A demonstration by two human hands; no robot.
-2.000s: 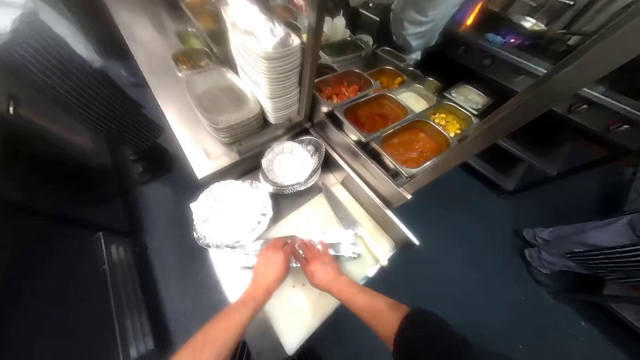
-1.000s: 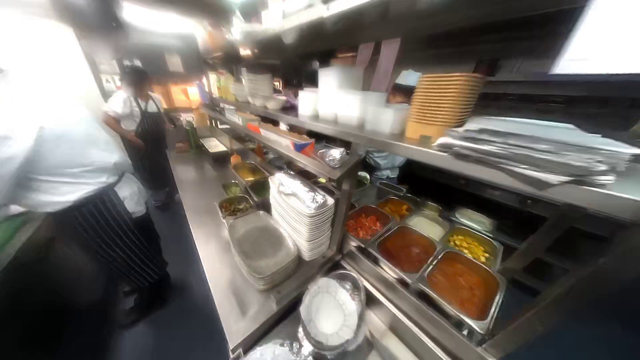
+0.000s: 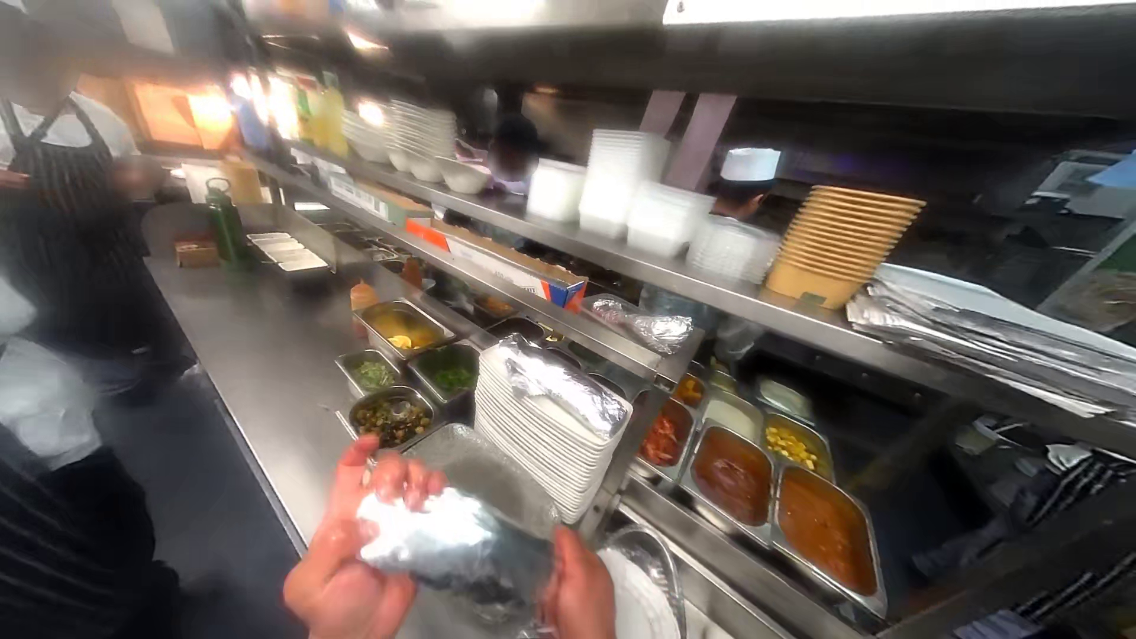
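Observation:
A foil-wrapped bundle [image 3: 461, 555] is held up between my two hands, above the steel counter. My left hand [image 3: 355, 550] grips its left end, fingers over the top. At its right end is my right hand [image 3: 579, 586], partly cut off by the lower edge. What is inside the foil is hidden. Just behind the bundle lies a stack of oval metal trays [image 3: 484, 466], and beyond them rises a tall stack of white plates [image 3: 541, 435] with crumpled foil on top. A round white dish [image 3: 635, 590] lined in foil sits right of my right hand.
Steel pans of orange sauce [image 3: 825, 528] and red sauce [image 3: 732, 475] stand at right. Chopped olives [image 3: 390, 417] and herbs fill left pans. A shelf [image 3: 737, 302] holds tubs and brown containers [image 3: 843, 248]. A person in a striped apron [image 3: 71, 204] stands at left; others are behind the shelf.
Two seconds ago my hands pressed on foil over the white cutting board; now they hold a foil bundle up. The view has swung up and left.

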